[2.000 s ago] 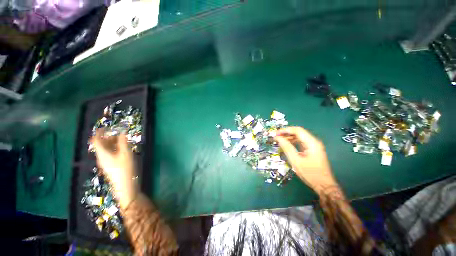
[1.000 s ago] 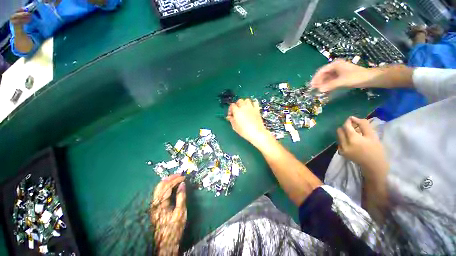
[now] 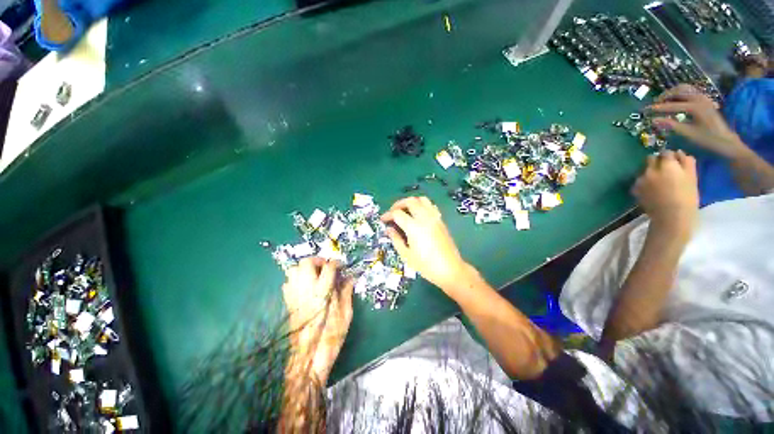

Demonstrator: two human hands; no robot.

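Note:
A loose pile of circuit board assemblies [image 3: 373, 271] with white rectangles and orange-yellow strips lies on the green bench in front of me. My left hand [image 3: 318, 292] is at the pile's near left edge, fingers bent down; its fingertips are hidden. My right hand [image 3: 417, 237] is at the pile's right side, its fingertips over the boards. I cannot tell whether either hand holds a part. A small heap of black parts [image 3: 407, 141] lies beyond the piles.
A larger pile of boards [image 3: 526, 169] lies to the right. A black tray [image 3: 127, 314] with boards is at left. Panelled boards [image 3: 628, 51] and a metal post [image 3: 543, 30] are at far right. A neighbour's hands [image 3: 670, 182] are at right. A white sheet [image 3: 59, 76] is at upper left.
My right hand has moved from near the black heap back to the front pile. My left hand has moved slightly right and up against it. The neighbour's hand has moved right, off the larger pile.

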